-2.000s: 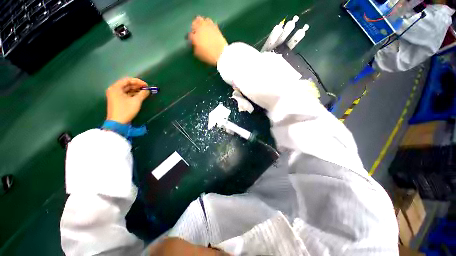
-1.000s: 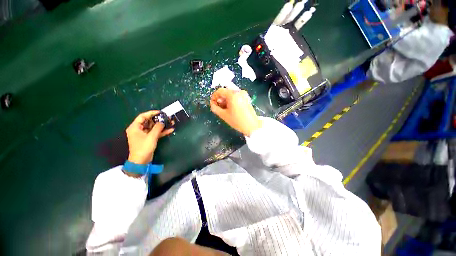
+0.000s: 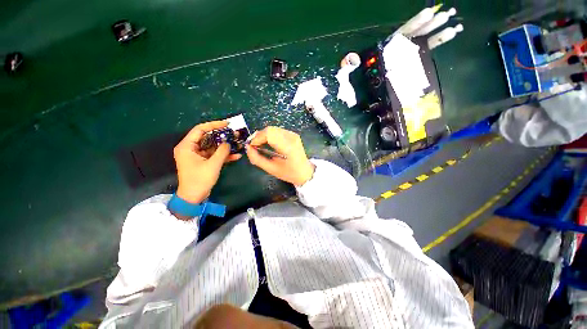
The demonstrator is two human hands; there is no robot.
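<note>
My left hand (image 3: 198, 160), with a blue wrist strap (image 3: 193, 207), holds a small black unit (image 3: 222, 139) by its edges near the front of the bench. My right hand (image 3: 280, 154) pinches a thin metal tool, seemingly tweezers (image 3: 268, 151), with its points at the unit's right side. The fingers partly hide the unit and the tool's points. A white card (image 3: 238, 123) shows just behind the unit. The glue syringe (image 3: 326, 120) with its green adapter lies on the bench to the right, its front end by white tissue (image 3: 311, 92).
Another black unit (image 3: 279, 69) lies behind my hands, and two more at the far left (image 3: 124, 31). A black pad (image 3: 147, 162) is left of my left hand. The glue controller (image 3: 412, 96), tape roll (image 3: 351, 60) and white bottles (image 3: 425, 22) stand right. Another person's sleeve (image 3: 550, 120) is far right.
My hands have come together at the unit. My right hand has moved left from beside the tissue and now holds the thin tool.
</note>
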